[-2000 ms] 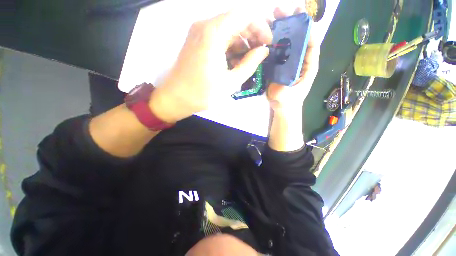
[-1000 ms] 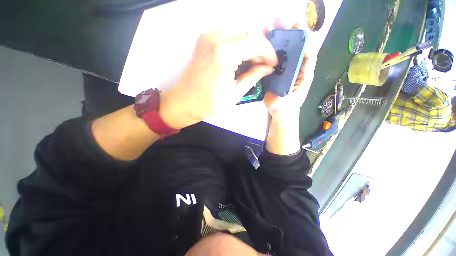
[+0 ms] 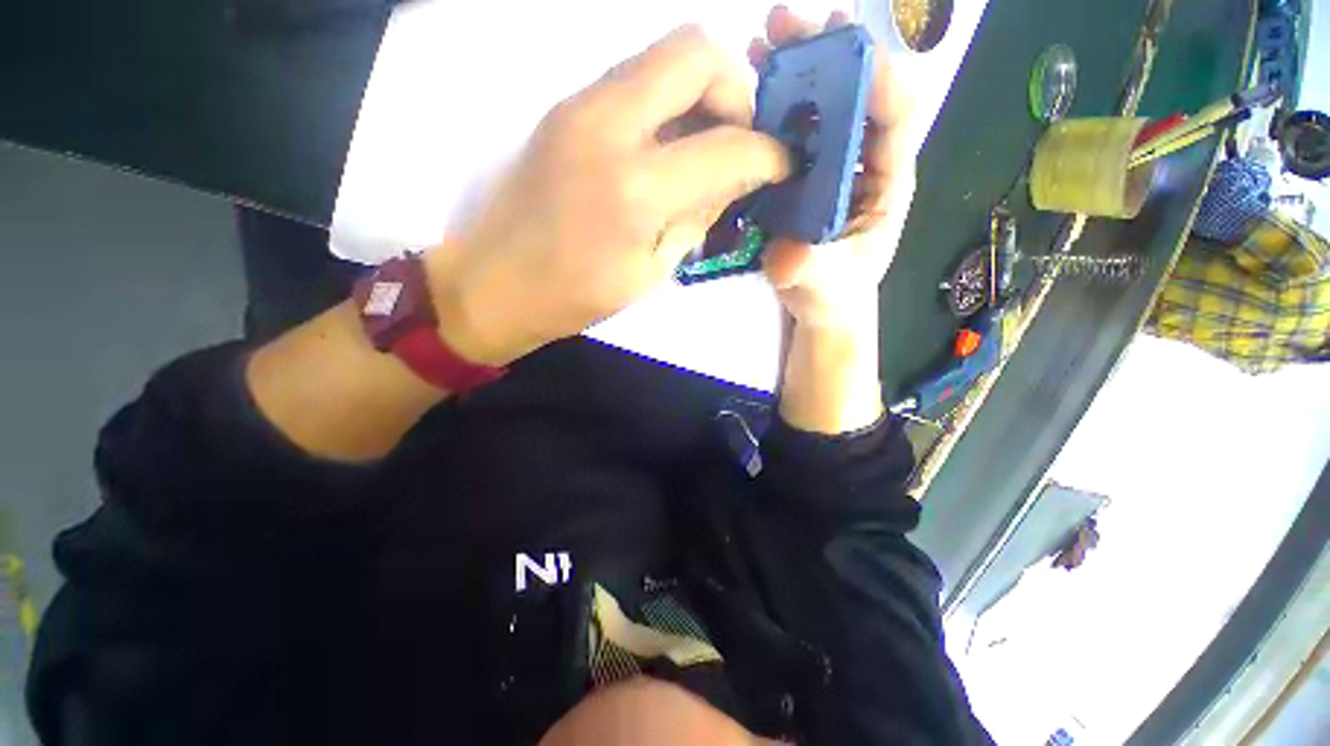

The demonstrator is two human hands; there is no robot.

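Note:
A blue-grey housing cover (image 3: 834,102) with a dark round opening is held tilted above the white paper sheet (image 3: 438,131). My right hand (image 3: 843,255) grips it from behind and along its right edge. My left hand (image 3: 613,190), with a red watch on the wrist, has its fingertips at the round opening. Whether these fingers pinch something small is hidden. A green circuit board (image 3: 725,262) shows partly below my left fingers, beside the cover's lower end. What supports the board is hidden.
Right of the paper are a dish of brown-gold small parts (image 3: 916,18), a clear round lid (image 3: 1052,82), a yellowish pen pot (image 3: 1087,166), a metal coil stand (image 3: 1087,267) and a blue tool with an orange part (image 3: 955,367). A person in yellow plaid (image 3: 1247,292) is beyond.
The cover and both hands have shifted up and slightly left in view since one second ago. My left fingertips stay at the round opening, and my right hand keeps its grip.

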